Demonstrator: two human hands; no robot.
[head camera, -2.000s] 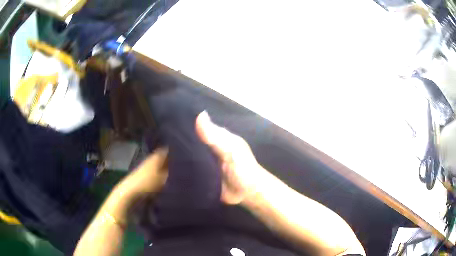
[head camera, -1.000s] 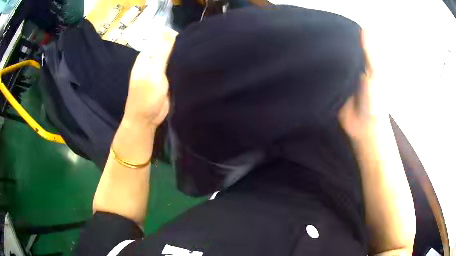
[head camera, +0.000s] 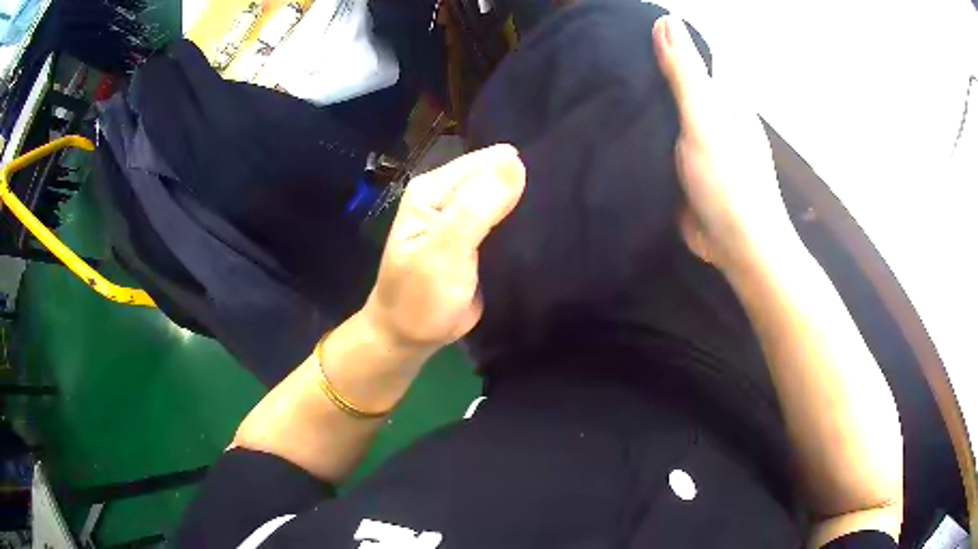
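A dark navy-black garment (head camera: 590, 182) is bunched up in front of my chest, between my two hands. My left hand (head camera: 445, 241) grips its left side, with the fingers curled and the thumb side up. My right hand (head camera: 702, 161) holds its right side, with a fingertip showing at the upper edge and the other fingers partly hidden by cloth. The garment's lower part merges with my black top (head camera: 515, 472), which has a white round spot and white print. No tool shows in either hand.
The white table (head camera: 869, 118) with its curved brown edge (head camera: 901, 306) is at the right. More dark cloth (head camera: 236, 193) hangs at the left beside a yellow tubular frame (head camera: 54, 241). White and yellow material (head camera: 311, 48) lies at the top left. The floor (head camera: 139, 386) is green.
The garment is narrower between my hands. My left hand has moved right and closed into a curled grip. My right hand has moved slightly left and up. The table was more in view at first.
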